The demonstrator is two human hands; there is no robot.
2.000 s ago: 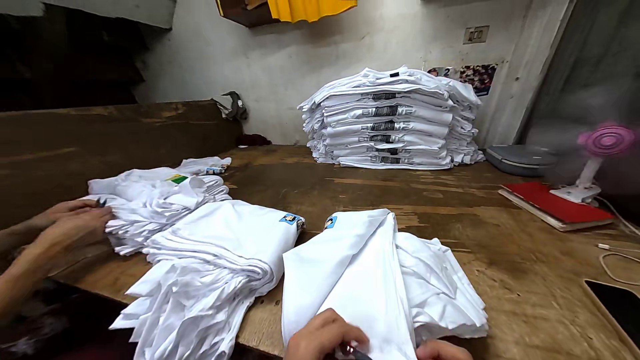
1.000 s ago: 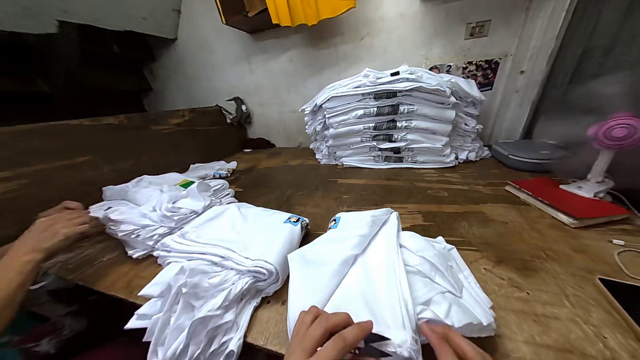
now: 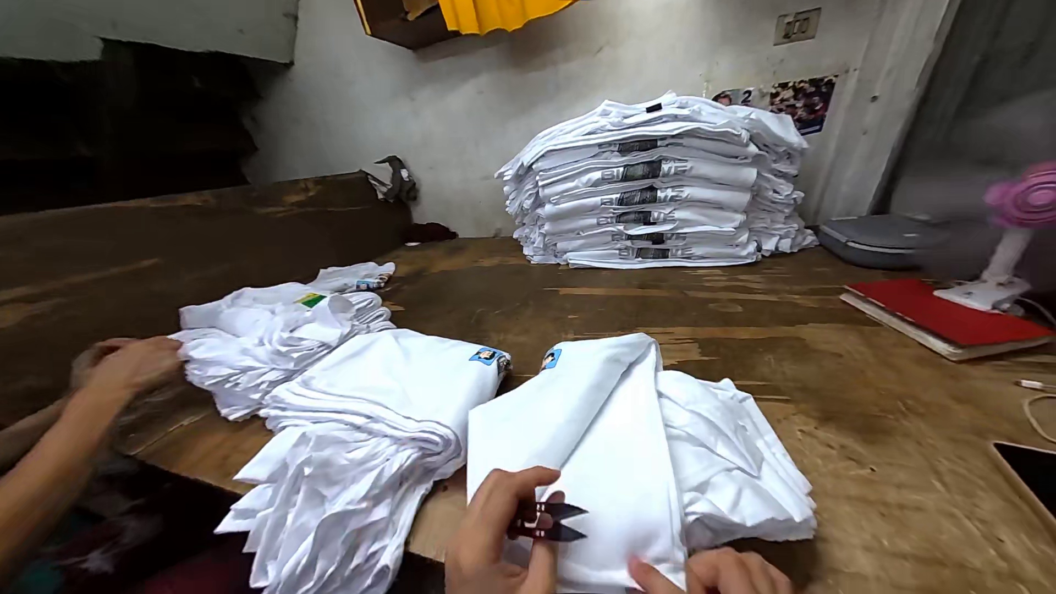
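Observation:
My left hand (image 3: 505, 528), low in the middle of the view, holds a pair of thread snips (image 3: 554, 521), their two dark blades apart and pointing right over the cloth. Under it lies a folded white garment (image 3: 610, 462) with a small blue picture patch (image 3: 551, 358) at its upper left. My right hand (image 3: 714, 573) rests at the garment's lower right edge, fingertips on the fabric; the frame's bottom edge cuts it off. Left of this garment is a pile of folded white garments (image 3: 396, 371), its loose ends hanging toward the table's front edge.
Another person's hands (image 3: 132, 363) touch a further white pile (image 3: 256, 330) at the left. A tall stack of white shirts (image 3: 643, 190) stands by the wall. Right are a grey case (image 3: 879, 239), a red book (image 3: 940, 318), a pink fan (image 3: 1023, 198) and a dark flat device (image 3: 1031, 478).
The snips, mostly hidden under my left hand before, now show both blades above the cloth. The other person's hands were on the left pile, moved off it, and are back at its edge.

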